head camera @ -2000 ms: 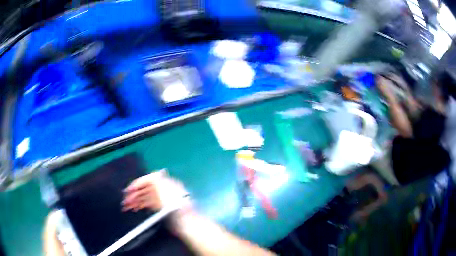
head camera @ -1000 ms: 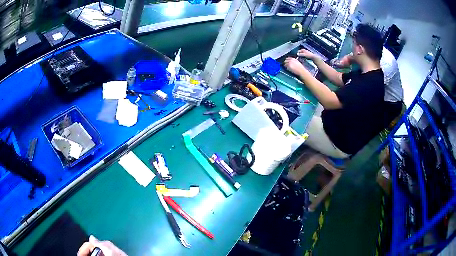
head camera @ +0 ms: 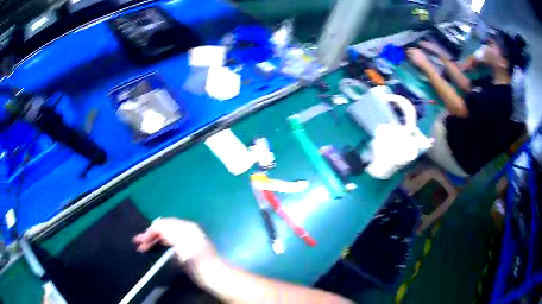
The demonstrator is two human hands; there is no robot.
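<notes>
The laptop [head camera: 148, 278] is cut off by the bottom edge; a pale straight edge and dark parts of it show, blurred. A flat black mat [head camera: 98, 240] lies beyond it on the green bench. My right hand [head camera: 175, 237] is at the upper right end of the pale edge, its fingers bent over the black area; blur hides whether it grips. A small strip of skin at the lower left, beside another pale edge, seems to be my left hand [head camera: 49, 291]; the rest is out of the picture.
Red-and-black pliers [head camera: 276, 205], a white card [head camera: 229, 151], a green strip [head camera: 318, 154] and white rolls [head camera: 389, 148] lie to the right. Behind, a bin [head camera: 148, 107] stands on the blue surface. A person [head camera: 481, 113] sits at the far right.
Compared with one second ago, the view has turned down and left, so bench items sit further right and up. My right hand and forearm show more fully, and the laptop edge shows.
</notes>
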